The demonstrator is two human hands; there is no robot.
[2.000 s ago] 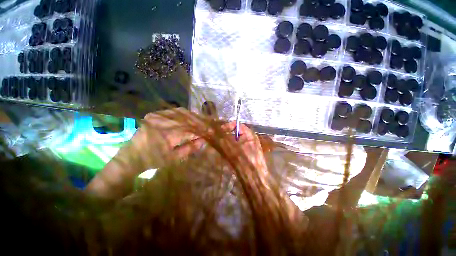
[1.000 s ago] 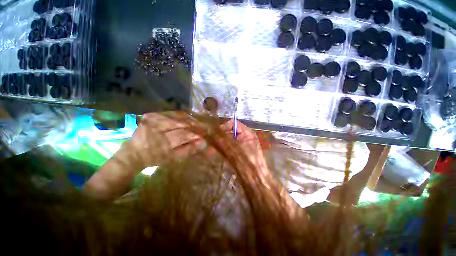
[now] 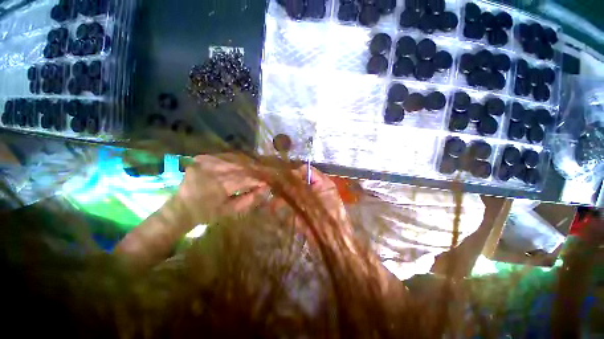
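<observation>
My left hand [image 3: 215, 189] and my right hand [image 3: 324, 192] are close together at the bench's front edge, partly covered by blurred strands of hair. My right hand is closed on a thin silvery tool [image 3: 309, 169] that points up. The fingers of my left hand are bent together; whatever may be between them is hidden. A round black piece [image 3: 282, 142] lies in the near left pocket of the clear blister tray [image 3: 357, 142], just above the hands. A heap of small dark glittery parts [image 3: 222, 78] lies on the grey worktop.
Stacked trays of black discs [image 3: 50, 76] stand at left. Loose black discs [image 3: 168, 101] lie below the heap. A pale label [image 3: 226, 50] is behind it. A crumpled clear bag [image 3: 583, 149] is at right. Below the bench are a light blue frame [image 3: 172, 163], a cardboard box [image 3: 530, 228] and a red item [image 3: 584, 222].
The view has shifted slightly. The loose discs left of my hands show more clearly. The tool in my right hand has shifted slightly left in the picture. Both hands remain close together.
</observation>
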